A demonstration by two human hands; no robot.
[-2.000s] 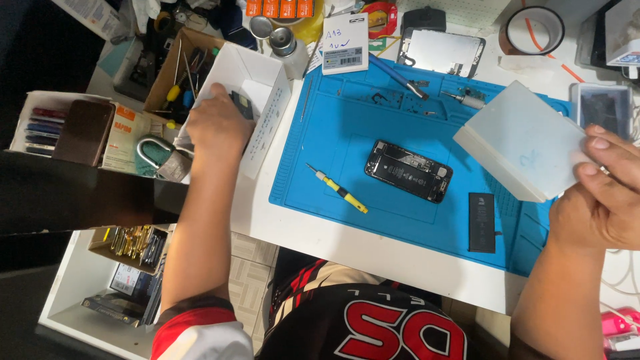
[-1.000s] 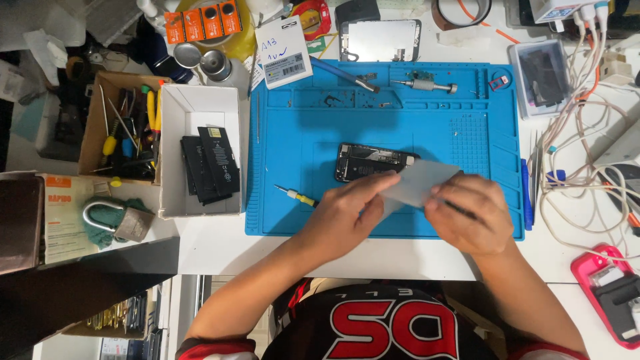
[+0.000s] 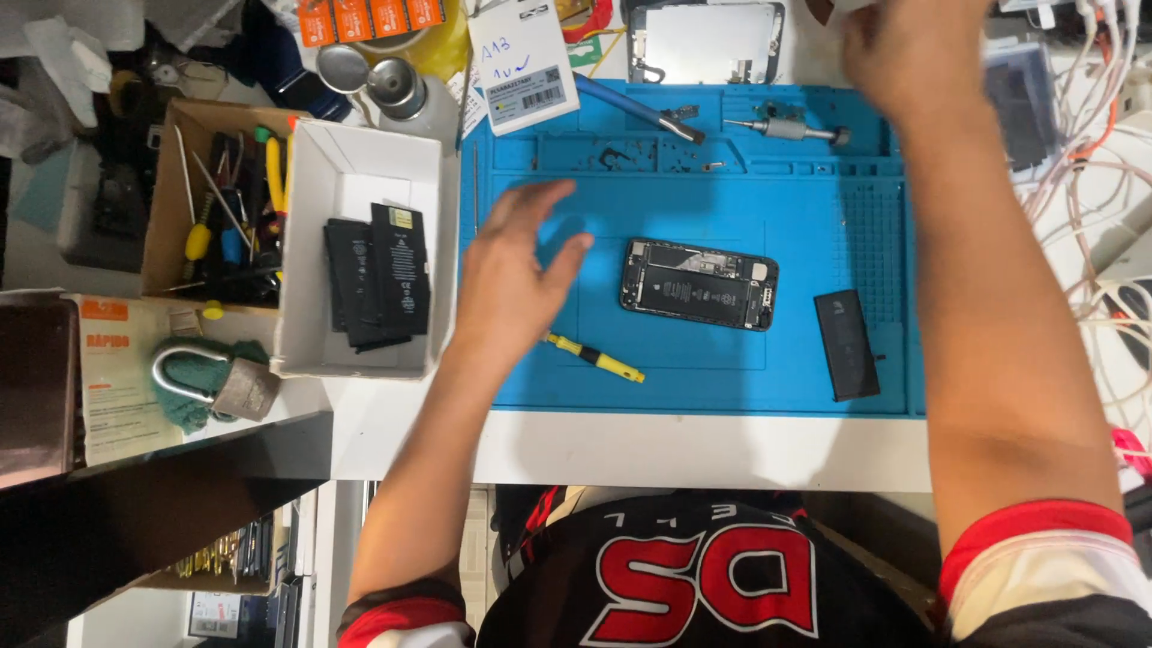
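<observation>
My left hand (image 3: 526,252) is over the left part of the blue silicone repair mat (image 3: 576,387), fingers apart and holding nothing. An opened smartphone (image 3: 699,284) lies face-up at the mat's middle with its inner parts bare. Just below my left hand is a yellow and black precision knife (image 3: 597,357). On the mat's right side lies a loose black phone battery (image 3: 846,345). My right hand (image 3: 918,54) reaches to the top edge of the view, its fingers partly cut off; whether it holds something cannot be told. A metal screwdriver (image 3: 785,129) rests near it.
Several phone batteries (image 3: 378,274) stand in a white box (image 3: 360,360) at the left, beside a cardboard box of tools (image 3: 166,207). A padlock (image 3: 245,389) lies in front of them. A phone screen (image 3: 706,43) is behind the mat; white cables (image 3: 1093,243) tangle at the right.
My hands have parted: the left has moved left, the right up to the far edge. The translucent white box, in my right hand two seconds ago and between my hands one second ago, no longer shows.
</observation>
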